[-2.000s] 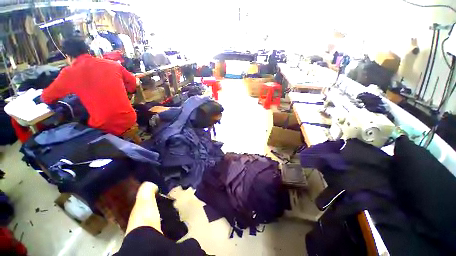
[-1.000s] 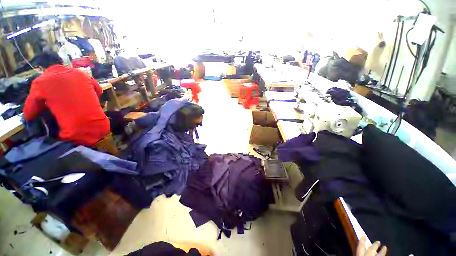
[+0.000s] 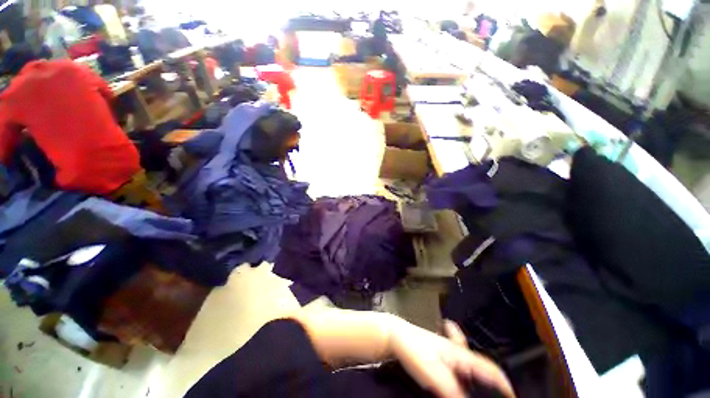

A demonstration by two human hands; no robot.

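My left hand [image 3: 444,361] is at the bottom, right of centre, blurred, with its black-sleeved arm coming from the lower left. Its fingers are over dark cloth beside the brown-edged table [image 3: 543,326]. Whether they grip the cloth is unclear. My right hand is out of the picture. Black fabric pieces [image 3: 623,241] lie heaped on the table at the right, with a navy-purple piece [image 3: 465,190] at their left end. A short pale line shows on a dark piece hanging at the table's left side.
A purple fabric bundle [image 3: 354,245] and a blue one [image 3: 241,186] lie on the floor ahead. A cream machine head [image 3: 537,148] stands behind the black cloth. A person in a red top [image 3: 66,128] sits at the left. Cardboard boxes [image 3: 406,162] and a red stool [image 3: 378,93] are farther off.
The view has tilted down and turned right. My left arm has swung across from the lower left towards the table. My right hand, at the table edge a second ago, has left the picture.
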